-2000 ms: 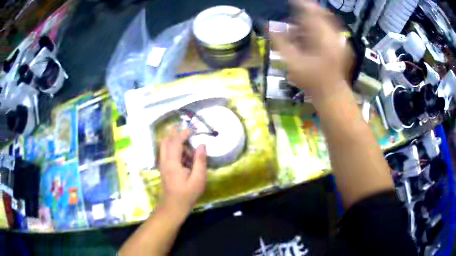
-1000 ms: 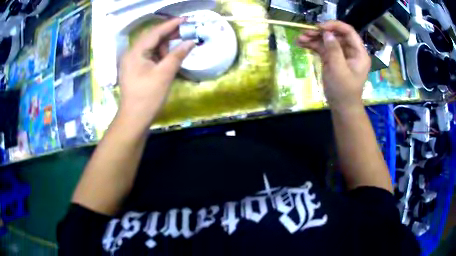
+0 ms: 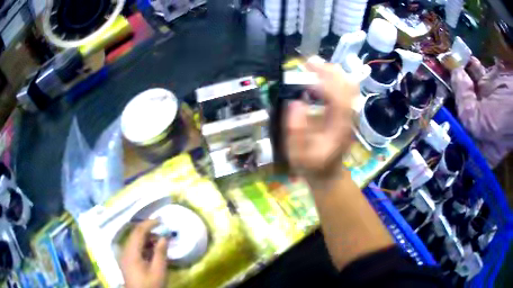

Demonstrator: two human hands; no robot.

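The white round base (image 3: 188,235) lies in the white bracket (image 3: 102,225) on the yellow film-wrapped pad (image 3: 216,247). My left hand (image 3: 145,256) is at the base's left side, thumb and finger pinching a small pale part (image 3: 163,230) near its centre. My right hand (image 3: 323,126) is raised right of the screw feeders, blurred. An upright black electric screwdriver (image 3: 278,121) on a dark cord is directly beside its fingers. The blur hides whether the hand grips it.
Two screw feeders (image 3: 229,101) stand behind the pad, with a round tub (image 3: 151,118) and clear bag (image 3: 93,171) to their left. Camera heads (image 3: 384,115) and white cover stacks (image 3: 281,16) are right and back. A blue crate (image 3: 402,229) and another person's pink sleeve (image 3: 495,115) are far right.
The view has swung up and right. My right hand has moved from the bench's front area, where it held a thin yellow strip or wire, to beside the screwdriver. My left hand stays at the base.
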